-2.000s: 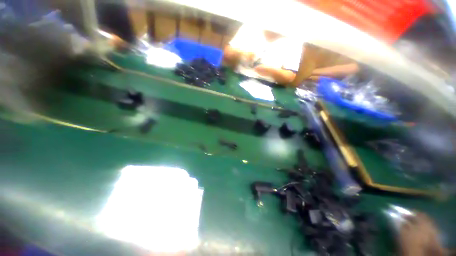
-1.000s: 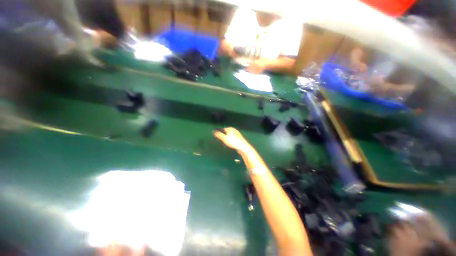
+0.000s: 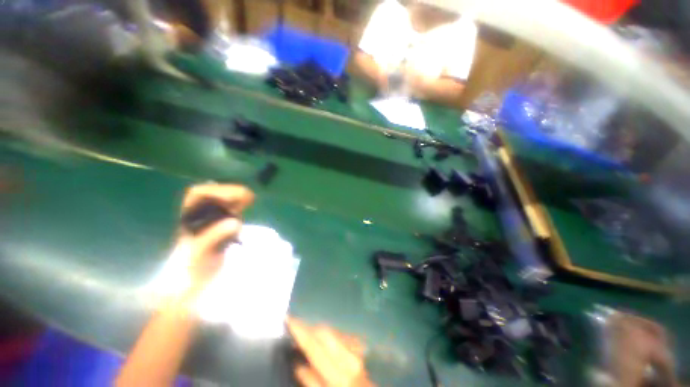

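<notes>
My left hand [image 3: 200,238] is raised over the left side of the bag stack, its fingers closed around a black power adapter [image 3: 206,216]. My right hand [image 3: 327,354] is blurred at the bottom edge, fingers reaching the lower right corner of the stack; a dark patch lies beside the fingers, and I cannot tell whether it is held. The stack of clear plastic bags [image 3: 261,291] glares white on the green bench. The pile of unbagged adapters [image 3: 484,310] lies to the right of my right hand.
The belt [image 3: 333,181] runs beyond the bench with scattered black units. A yellowish-brown edged divider [image 3: 529,215] stands beyond the pile. Another person's hand [image 3: 635,348] is at the lower right. People sit across the line by blue bins [image 3: 310,51]. A blue bin [image 3: 64,364] shows at lower left.
My right arm has drawn back from the belt to the bag stack's near corner. My left hand has come up from the bottom edge and now holds an adapter. The small unit by the reaching hand is gone.
</notes>
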